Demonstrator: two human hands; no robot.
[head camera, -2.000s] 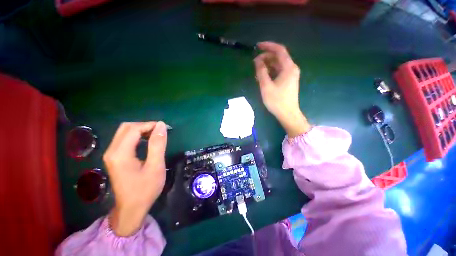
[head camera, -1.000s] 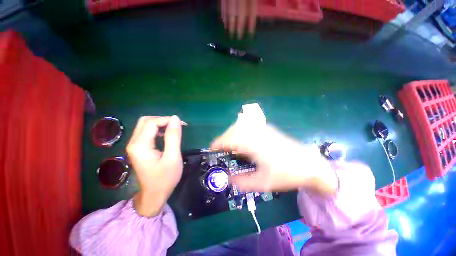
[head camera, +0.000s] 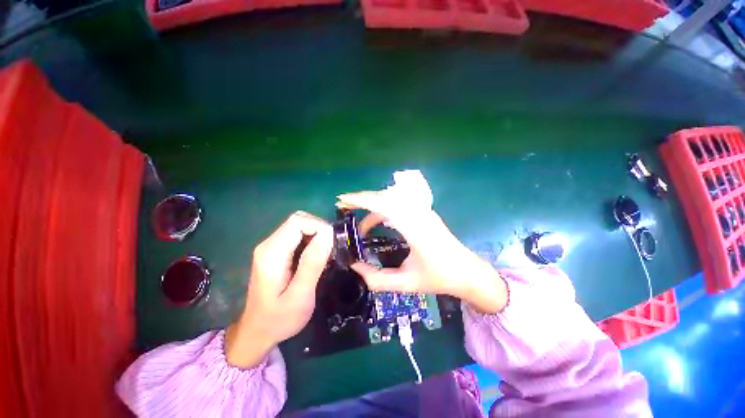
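Note:
My right hand (head camera: 421, 257) holds a dark round unit (head camera: 350, 241) on edge between thumb and fingers, above the black fixture plate (head camera: 314, 331). My left hand (head camera: 286, 273) has its fingertips pinched together at the unit's left side; whether they grip the unit or something small is hidden. The blue circuit board (head camera: 400, 306) sits on the plate, with a white USB cable (head camera: 406, 335) at its near edge. The round socket (head camera: 345, 290) left of the board looks dark and is partly covered by my hands.
Red trays are stacked (head camera: 69, 245) at left, with two reddish discs (head camera: 177, 216) beside them. White paper (head camera: 415, 189) lies behind my right hand. A shiny disc (head camera: 545, 246), a corded round piece (head camera: 626, 211) and a pocketed red tray (head camera: 712, 204) are at right. More red trays (head camera: 445, 15) line the back.
My right hand came from the back to the fixture and now holds the unit up. My left hand moved right to meet it. The socket's glow, the black pen and another person's hand are gone from view.

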